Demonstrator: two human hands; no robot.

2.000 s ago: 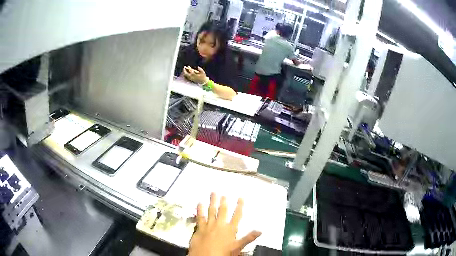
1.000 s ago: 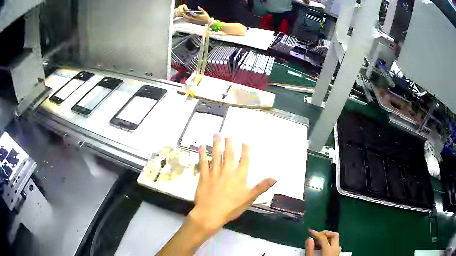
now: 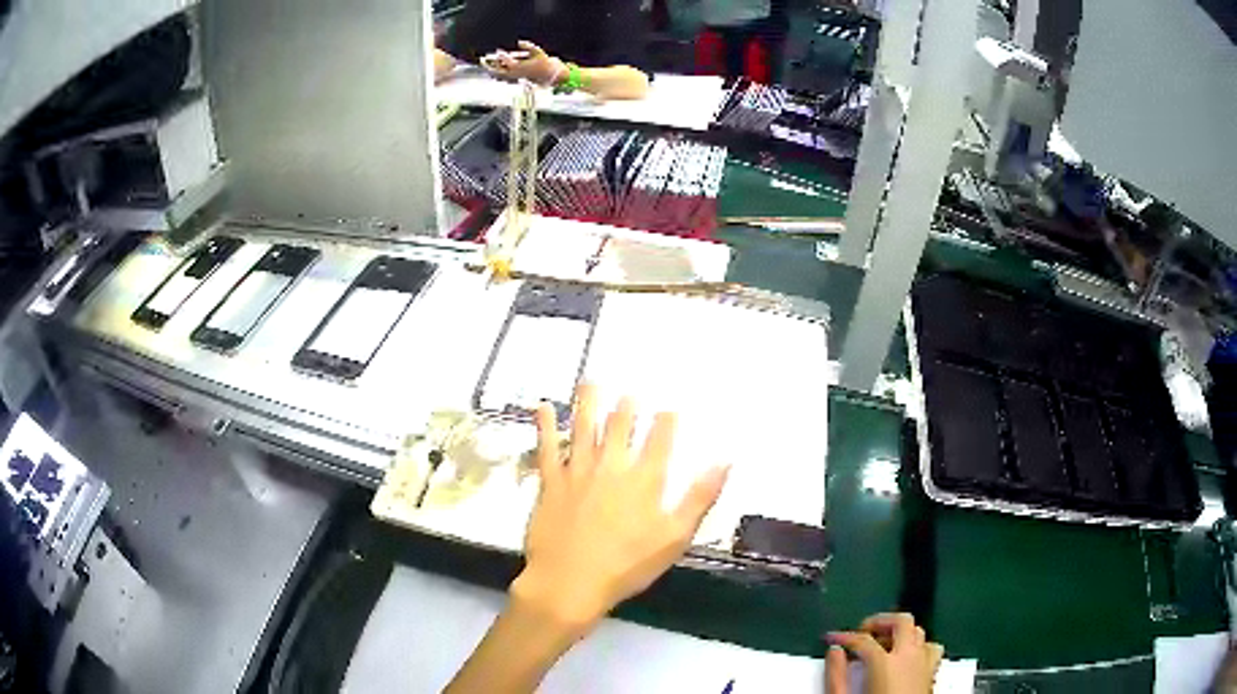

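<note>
Several black phone frames with white centres lie flat on the pale conveyor and plate. The nearest phone frame (image 3: 539, 355) lies on the white work plate (image 3: 705, 393), just beyond my left fingertips. My left hand (image 3: 604, 508) lies palm down with fingers spread over the plate's near part, holding nothing visible; its fingertips are at the frame's near edge. Another phone frame (image 3: 364, 320) lies further left. A small dark block (image 3: 780, 540) sits at the plate's near-right corner. My right hand (image 3: 885, 662) is at the bottom edge, partly cut off, fingers curled; whether it holds anything is unclear.
A black pocketed tray (image 3: 1045, 407) lies right of the metal post (image 3: 898, 190). Racked panels (image 3: 631, 174) stand behind the plate. A paper sheet (image 3: 570, 658) lies near my body. A person's arm (image 3: 604, 82) rests on a white surface opposite. Metal machine parts are at left.
The view has tilted down since the oldest frame. The nearest phone frame has moved right along the conveyor onto the plate, near my left fingertips. My right hand has come into view.
</note>
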